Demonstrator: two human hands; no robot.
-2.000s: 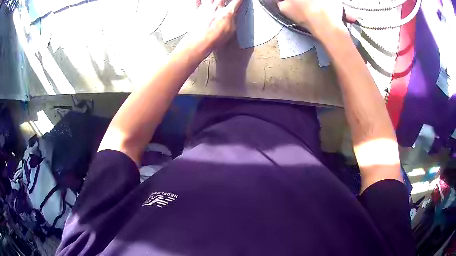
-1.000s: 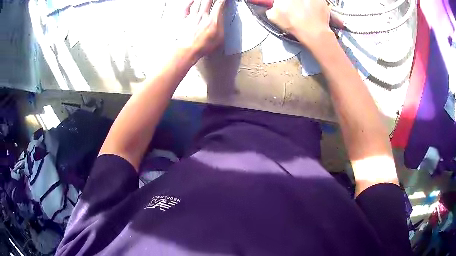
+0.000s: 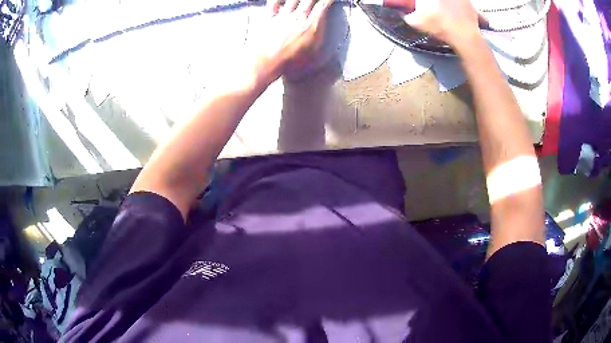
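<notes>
My right hand [image 3: 445, 20], at the top edge, holds the red handle of the iron [image 3: 409, 30]. The iron's dark oval metal rim rests over overlapped pale fabric panels [image 3: 365, 47], whose curved and pointed ends show below it. My left hand [image 3: 301, 33] lies flat, fingers extended, on the panels left of the iron; its fingertips reach the top edge in glare. A thin dark seam line [image 3: 147, 28] runs leftward from near my left hand. The far side of the iron is out of the picture.
The pressing table [image 3: 388, 114] has a beige cover with strong sun patches. Pale hose loops [image 3: 519, 27] trail right of the iron. A red band [image 3: 555, 80] and purple fabric [image 3: 581, 120] hang at the right end. Fabric offcuts [image 3: 60, 275] lie low at the left.
The view has shifted, and more of the dark seam line shows at upper left. The iron and my right hand appear farther right, with a wider gap from my left hand.
</notes>
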